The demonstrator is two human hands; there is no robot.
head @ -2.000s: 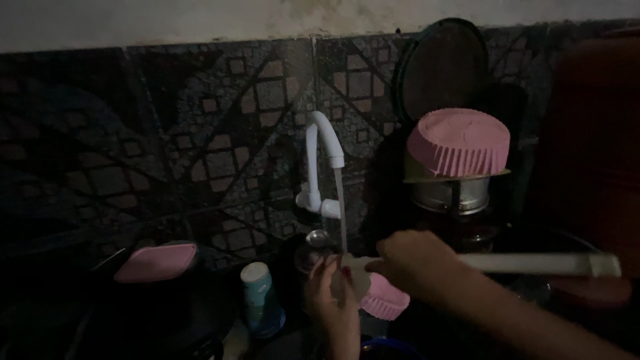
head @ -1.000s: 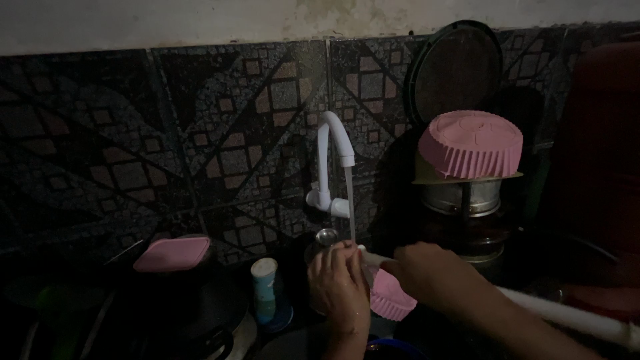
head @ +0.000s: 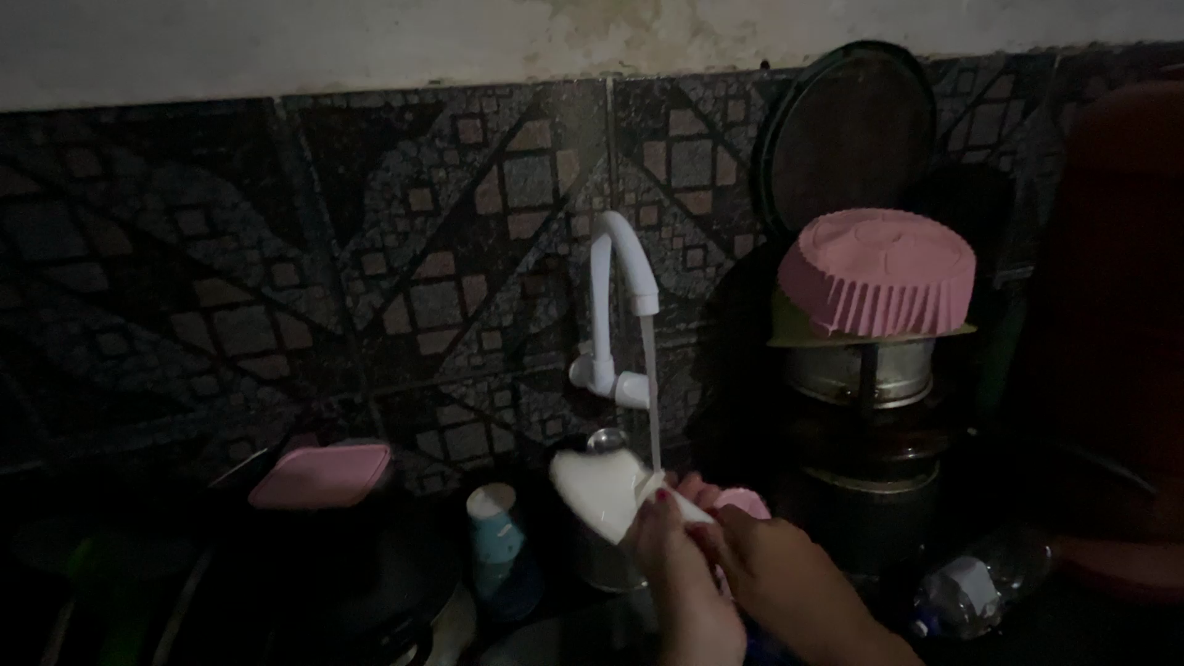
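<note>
Water runs from a white curved faucet point(head: 624, 268) onto a white utensil with a broad flat head point(head: 599, 486), perhaps a rice paddle or spatula. My left hand point(head: 684, 583) is closed around it near the base of the head. Just to the right, my right hand point(head: 786, 564) grips its handle, most of which the fingers hide. The head points up and to the left, below the spout. Part of a pink item point(head: 743, 502) shows behind my hands. The light is dim and the utensil is slightly blurred.
A blue bottle with a pale cap point(head: 499, 546) stands left of my hands. Further left lies a pink lid point(head: 324, 476). At right, a pink fluted basket point(head: 879, 273) rests upside down on stacked metal pots point(head: 865, 370). A clear plastic bottle point(head: 980, 592) lies at lower right.
The utensil has turned: its long pale handle stretched right from my hands earlier, and now its broad head points up-left. My right hand has moved close against my left.
</note>
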